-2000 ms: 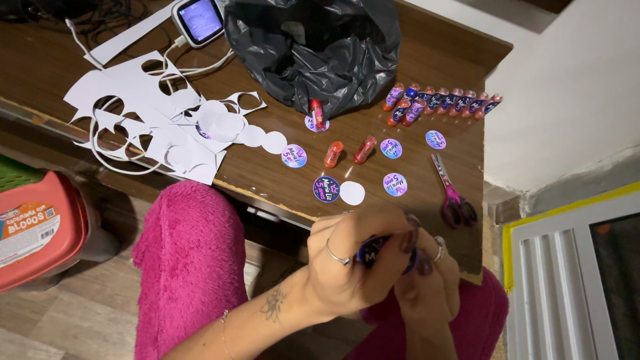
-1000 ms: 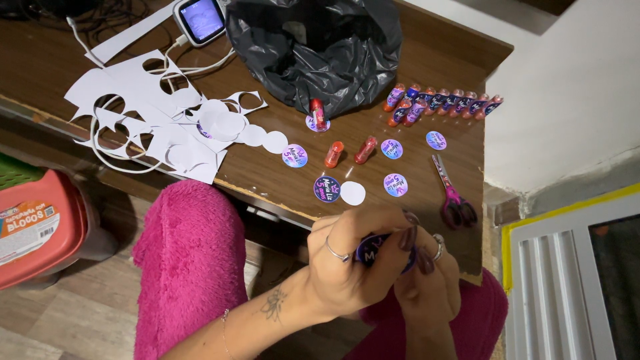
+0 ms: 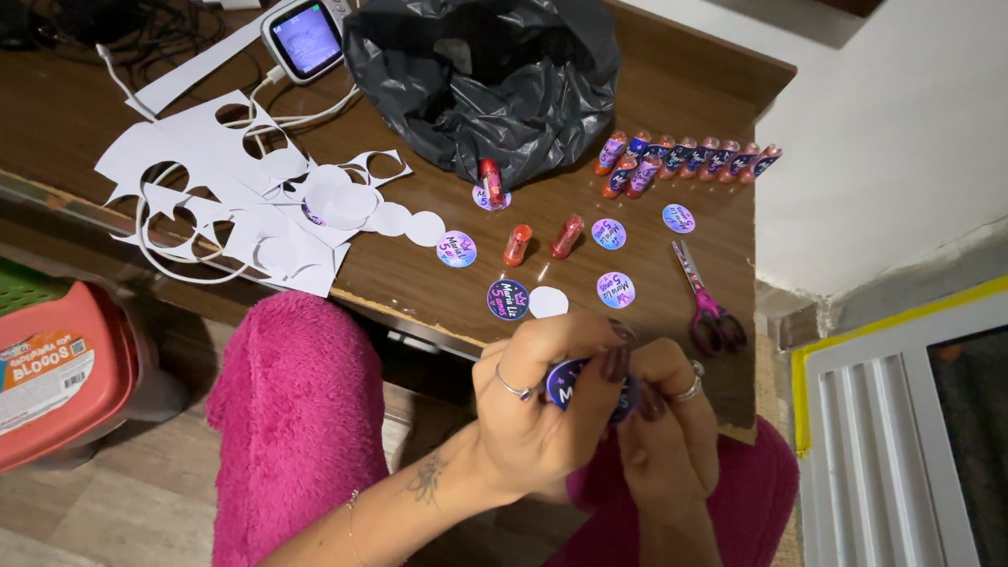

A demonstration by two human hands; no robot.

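Note:
My left hand point(image 3: 543, 409) pinches a dark blue round sticker point(image 3: 568, 384) with printed writing. My right hand point(image 3: 669, 425) meets it at the sticker's right edge, its fingertips closed on that edge. Both are over my lap, just off the table's front edge. Beyond them lie a dark round sticker point(image 3: 508, 299), a white paper disc point(image 3: 549, 302) and lighter purple-blue stickers point(image 3: 457, 249). Two small red-filled tubes point(image 3: 517, 245) stand nearby; another red tube point(image 3: 491, 185) rests by the bag. Several labelled tubes point(image 3: 677, 160) are grouped at the back right.
Pink-handled scissors point(image 3: 709, 315) lie near the table's right edge. A black plastic bag point(image 3: 488, 87) sits at the back. Cut white paper point(image 3: 213, 181), white cables and a small screen device point(image 3: 305, 41) occupy the left. A red-lidded container point(image 3: 63, 362) stands below left.

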